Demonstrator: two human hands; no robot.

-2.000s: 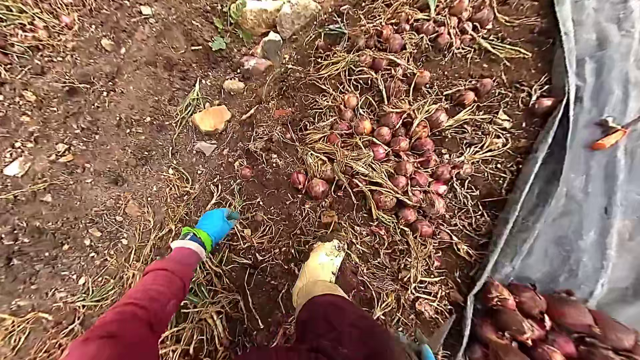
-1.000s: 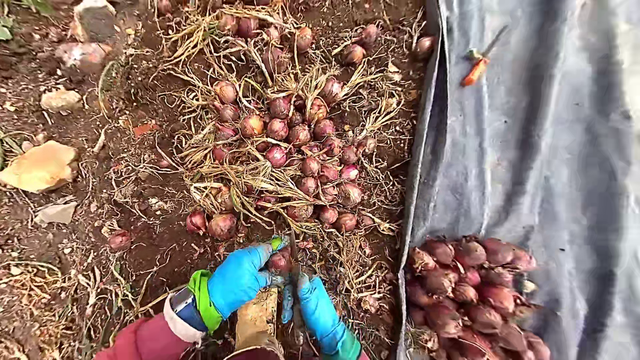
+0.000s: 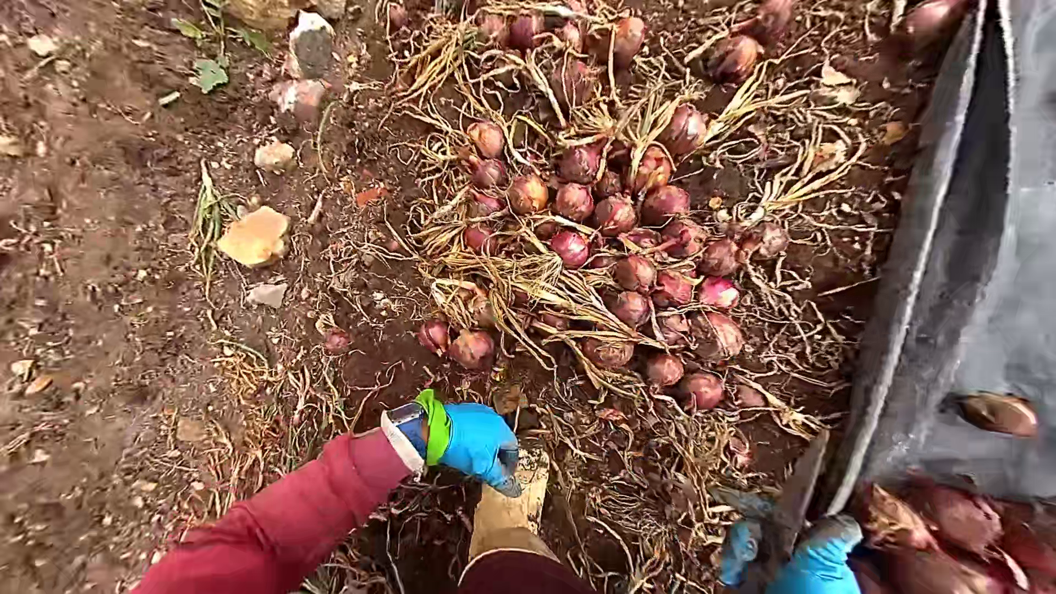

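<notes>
My left hand, in a blue glove with a green band at the wrist, is over the toe of a tan boot; its fingers are curled and its palm is hidden. At the lower right, my gloved right hand grips a knife, its broad blade pointing up beside the sheet's edge. Many red onions with dry tops lie on the soil ahead. A heap of red onions is right of my right hand, and one blurred onion appears just above it, over the grey sheet.
The grey sheet runs down the right side, with a raised, folded edge. A pale flat stone, smaller stones and a small green plant are on the left. Loose roots and dry stalks litter the soil around the boot.
My hands were together at an onion and are now apart, the right one further right, near the heap. The view has shifted, and the orange-handled tool on the sheet is out of frame.
</notes>
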